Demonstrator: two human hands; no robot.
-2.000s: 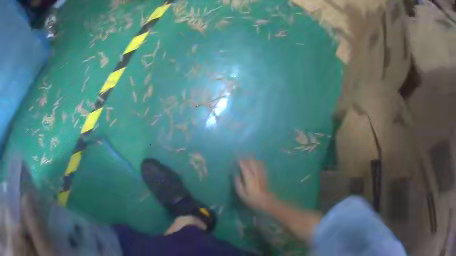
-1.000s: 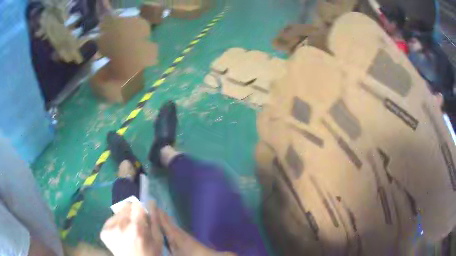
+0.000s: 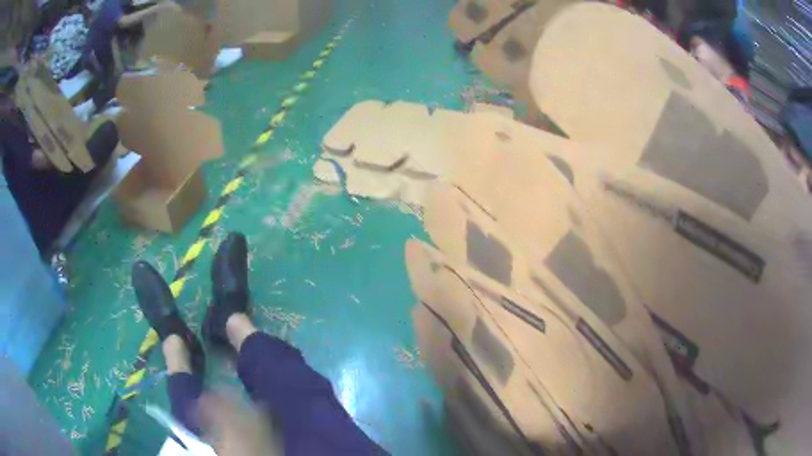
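A small white carton flap or panel shows at the bottom edge, left of centre, cut off by the picture's edge. A blurred hand, most likely my right hand, is just right of it at the lower edge, in front of my trouser leg. Its fingers are too smeared to tell whether it holds anything. A thin pale strip lies just above the white panel. My left hand cannot be made out.
Large brown die-cut mailer blanks lean across the right side. Plain blanks lie on the green floor. An open brown box and people are at left. Yellow-black tape runs beside my shoes; cardboard slivers are scattered around.
The view has shifted; the hands and white panel sit lower. Two hands showed a second ago, only one blurred hand shows now. Earlier still, one hand reached over the floor.
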